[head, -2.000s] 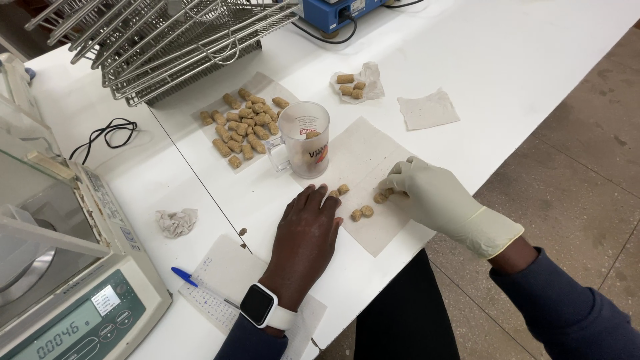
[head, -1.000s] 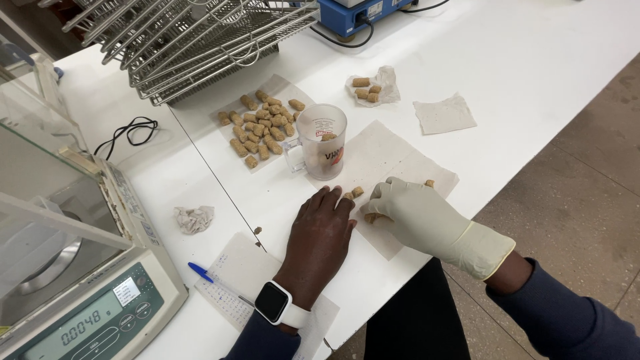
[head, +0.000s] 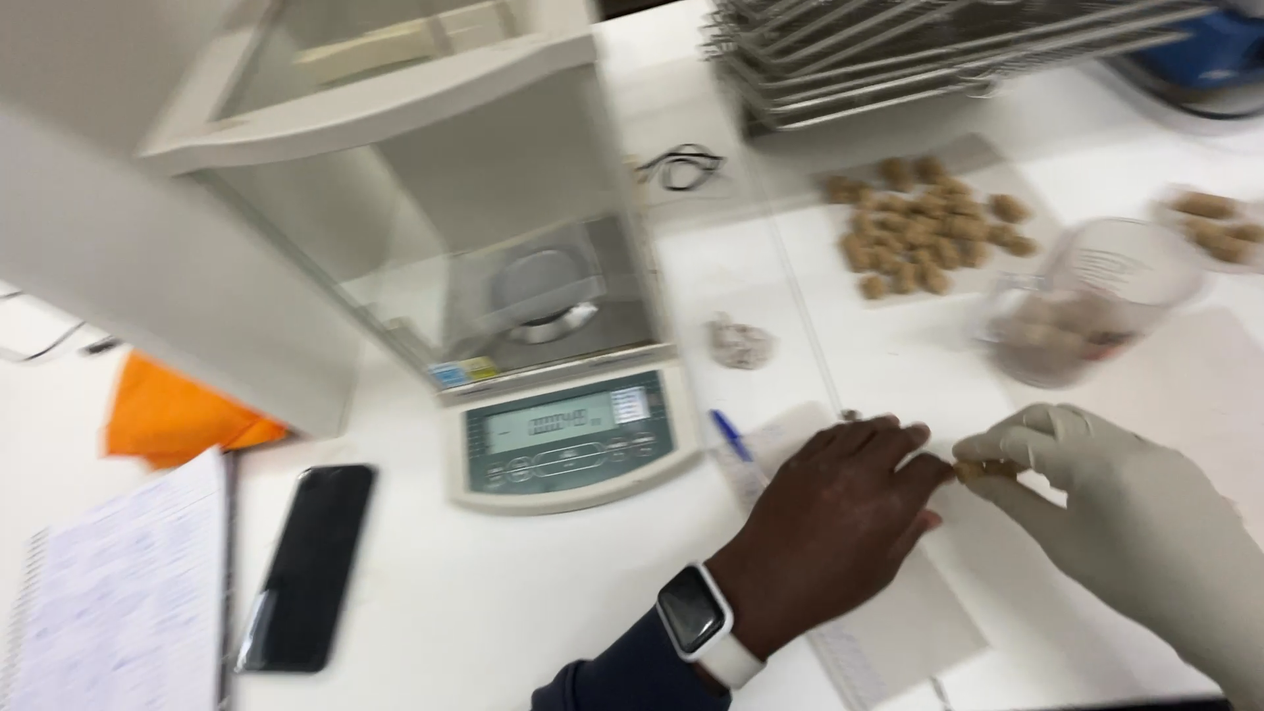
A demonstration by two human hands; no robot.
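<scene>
My gloved right hand point(head: 1096, 504) pinches a small brown cork-like piece point(head: 987, 469) between thumb and fingers. Bare, with a watch at the wrist, my left hand point(head: 839, 504) lies just left of it, its fingertips close to the piece; whether they touch it is blurred. Beyond the hands stands a clear plastic measuring jug point(head: 1106, 267) with several pieces inside. A pile of brown cork-like pieces point(head: 913, 227) lies on a paper sheet behind and left of the jug. More pieces point(head: 1215, 227) rest on crumpled paper at the right edge.
An analytical balance point(head: 568, 434) with glass panels stands at centre left. A blue pen point(head: 731, 434), written paper point(head: 899, 622) and crumpled tissue point(head: 741, 343) lie beside it. Farther left are a phone point(head: 311, 568), a notebook point(head: 123, 592) and an orange cloth point(head: 183, 410). Metal racks point(head: 869, 59) stand behind.
The view has swung left to the balance. My right hand has moved left off the paper sheet, now holding a piece beside my left hand.
</scene>
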